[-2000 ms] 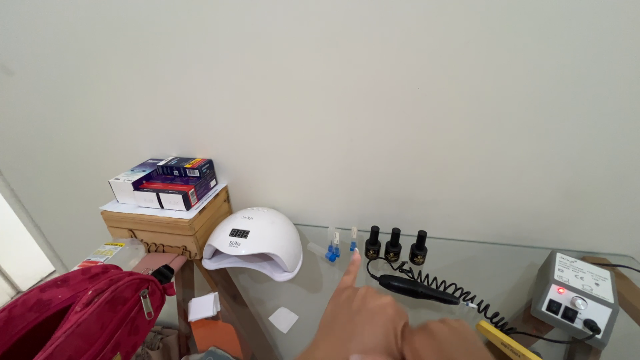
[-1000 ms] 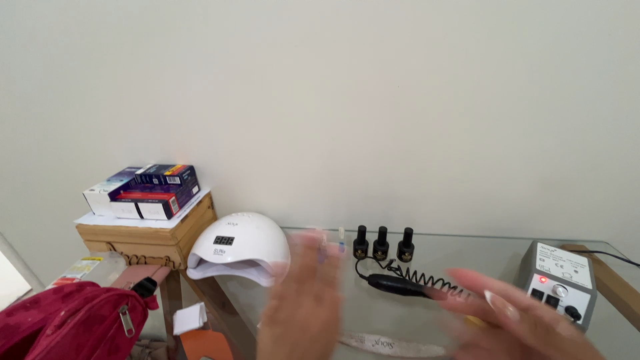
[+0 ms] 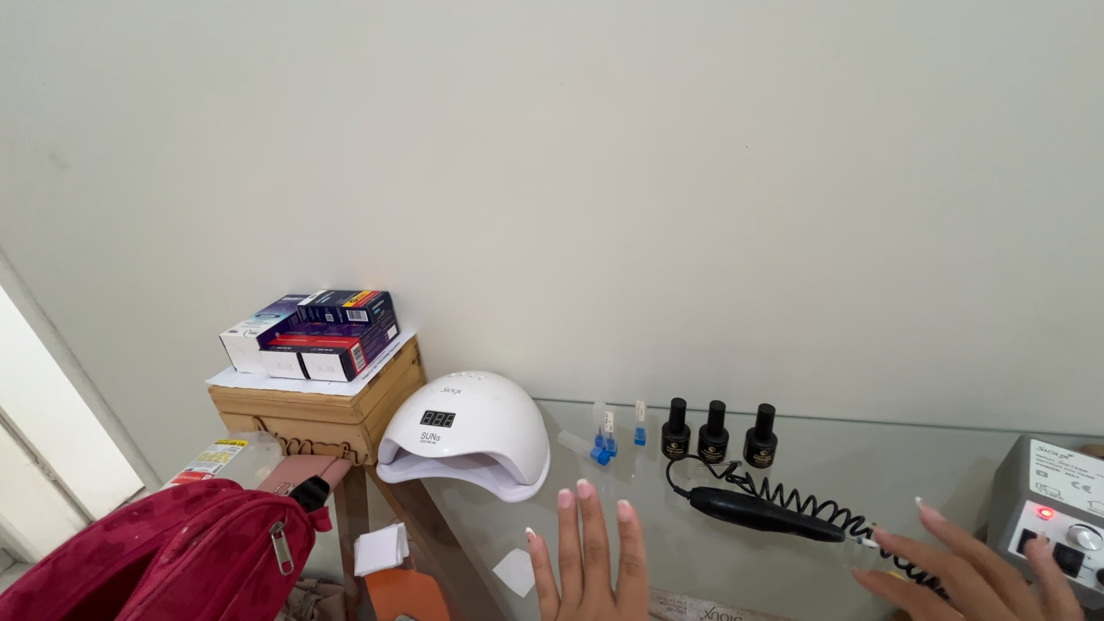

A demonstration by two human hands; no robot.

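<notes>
My left hand [image 3: 595,552] is raised with its fingers apart and holds nothing, in front of the white nail lamp [image 3: 466,431] and a small white square [image 3: 516,571]. My right hand [image 3: 975,569] is spread over the coiled black cord [image 3: 819,503], close to the tip of the black nail drill handpiece [image 3: 768,515]. Three black nail polish bottles [image 3: 712,435] stand behind the handpiece. Left of them are small clear tubes with blue parts [image 3: 601,448]. A nail file [image 3: 694,606] lies at the bottom edge, partly hidden by my left hand.
The grey drill control box [image 3: 1048,492] with a lit red light is at the right. On the left, several small boxes [image 3: 328,345] rest on a wooden box [image 3: 302,414], behind a red zippered bag [image 3: 198,543]. An orange item [image 3: 405,595] lies near the glass table's edge.
Both hands have moved and are now spread apart, my left one low in the middle and my right one near the drill. The nail file, not visible two seconds ago, shows at the bottom.
</notes>
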